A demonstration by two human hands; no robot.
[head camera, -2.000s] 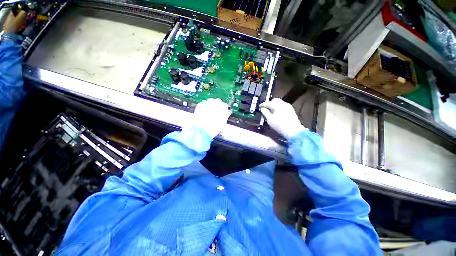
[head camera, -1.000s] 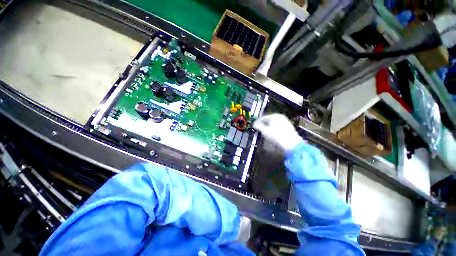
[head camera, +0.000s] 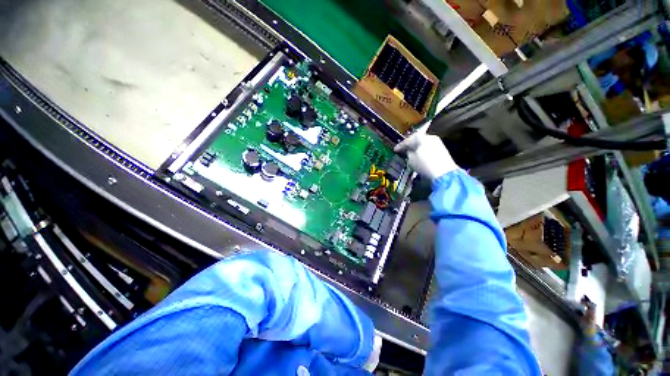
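Observation:
A green circuit board (head camera: 334, 158) crowded with parts sits in a dark carrier frame (head camera: 220, 200) on the conveyor. Black round capacitors stand on its left half, and a red-orange coil (head camera: 379, 197) with yellow parts beside it is near its right end. My right hand (head camera: 427, 154), in a white glove, is at the far right corner of the board and frame, fingertips close together and pointing at the corner. Whether they grip it cannot be told. Only a sliver of my left hand (head camera: 375, 354) shows past the sleeve at the bottom; its fingers are hidden.
The conveyor (head camera: 110, 81) runs from upper left to lower right. A cardboard box (head camera: 393, 110) of black components stands behind the board on a green mat (head camera: 323, 29). Shelves with another box (head camera: 540, 233) are at right. Black frames with metal bars (head camera: 62, 272) lie lower left.
My right hand has moved from the near right edge up along the board's right side to its far corner. My left hand has left the board's near edge and dropped low. The view has turned.

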